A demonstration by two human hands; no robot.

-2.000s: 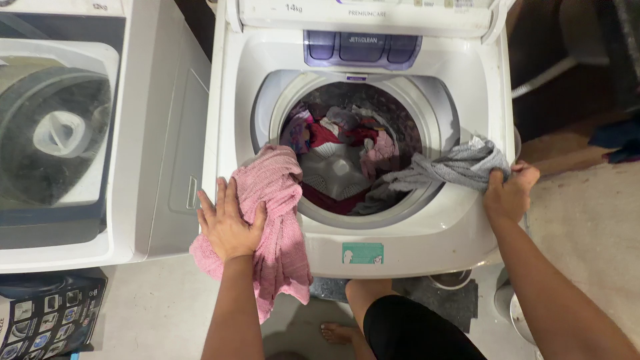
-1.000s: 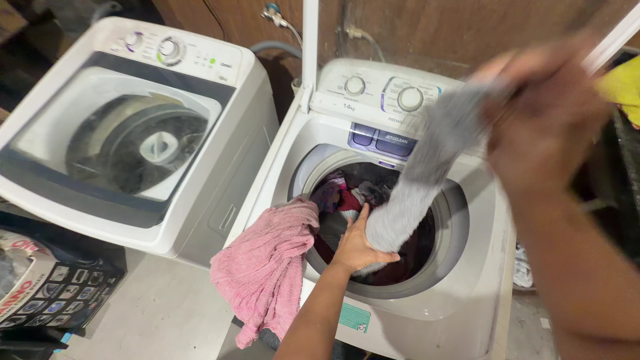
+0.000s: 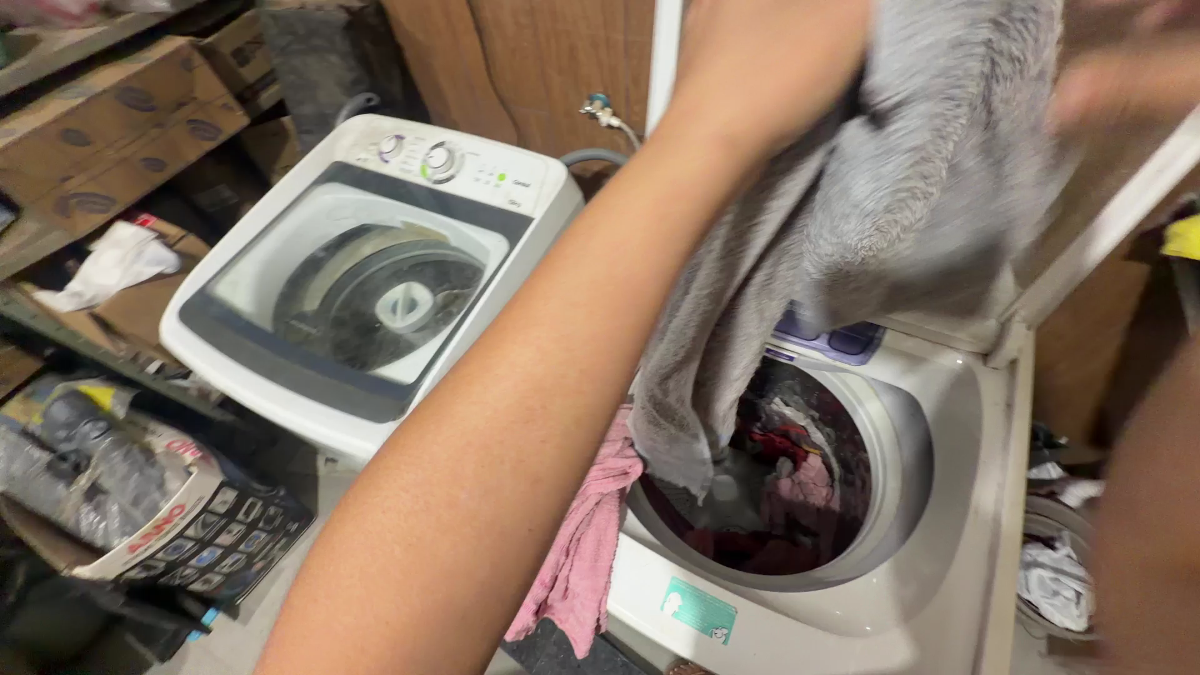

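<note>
A long grey fabric piece (image 3: pixel 891 178) hangs above the open tub of a top-loading washing machine (image 3: pixel 937 581), its lower end reaching over the tub's rim. My left hand (image 3: pixel 773 66) grips it near the top of the view; the fingertips are out of frame or hidden. Blurred at the upper right, my right hand (image 3: pixel 1125 84) is beside the fabric, and its hold cannot be made out. Inside the tub lie red and pink clothes (image 3: pixel 802 487). A pink cloth (image 3: pixel 581 553) drapes over the machine's front left edge, partly behind my left forearm.
A second washing machine (image 3: pixel 281 398) with its lid down stands to the left. Cardboard boxes (image 3: pixel 103 141) fill a shelf behind it. A printed carton (image 3: pixel 202 553) holds plastic-wrapped things at the lower left. A container with white cloth (image 3: pixel 1055 581) sits at the right.
The grey fabric lay on the machine's right rim, then was stretched over the tub; now it hangs higher. My left hand has gone from the pink cloth to the tub opening, then up. The view has shifted.
</note>
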